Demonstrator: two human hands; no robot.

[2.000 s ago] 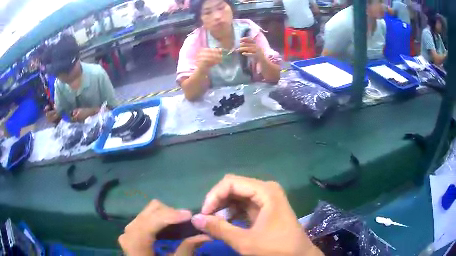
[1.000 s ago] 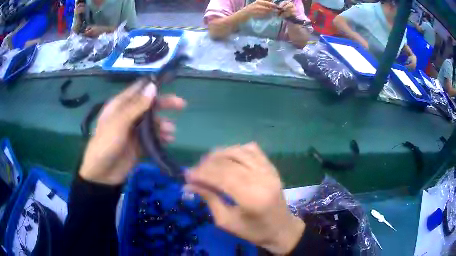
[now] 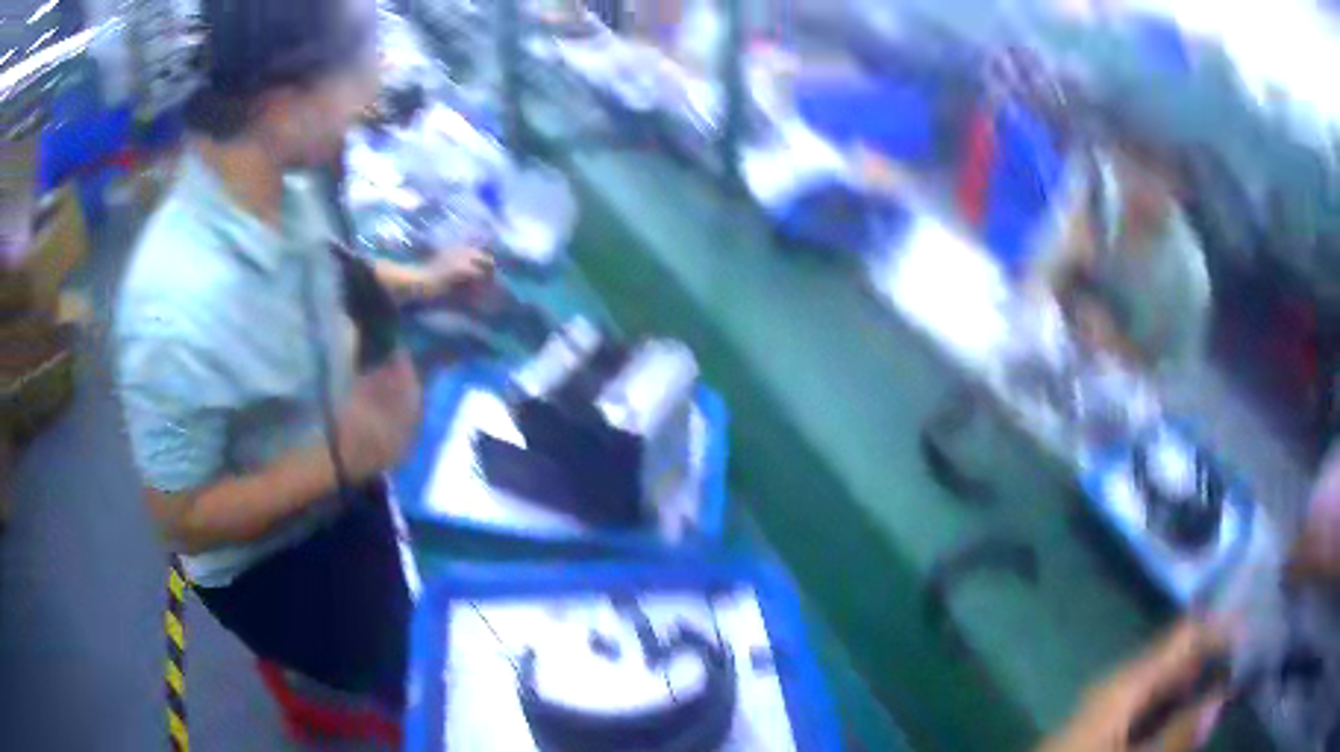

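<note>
The view is strongly blurred. One hand, which looks like my left hand (image 3: 1124, 699), is cut off by the bottom edge at the lower right. Its fingers are around a dark strip (image 3: 1184, 699), which looks like part of a black headband; its ends cannot be made out. My right hand is out of the picture. Nearest in front, a blue-rimmed tray (image 3: 426, 669) with a white bottom holds a curved black headband (image 3: 625, 723) and thin dark wires.
Behind it a second blue-rimmed tray (image 3: 711, 456) holds a black and silver boxy item (image 3: 573, 448). A seated person (image 3: 243, 353) is at the left. Curved black bands (image 3: 982, 566) lie on the green belt (image 3: 794, 426). Another blue tray (image 3: 1176, 514) and people are across it.
The view has swung left, bringing the lined trays and the left-hand person into the middle. The visible hand now sits at the lower right; my right hand has left the picture.
</note>
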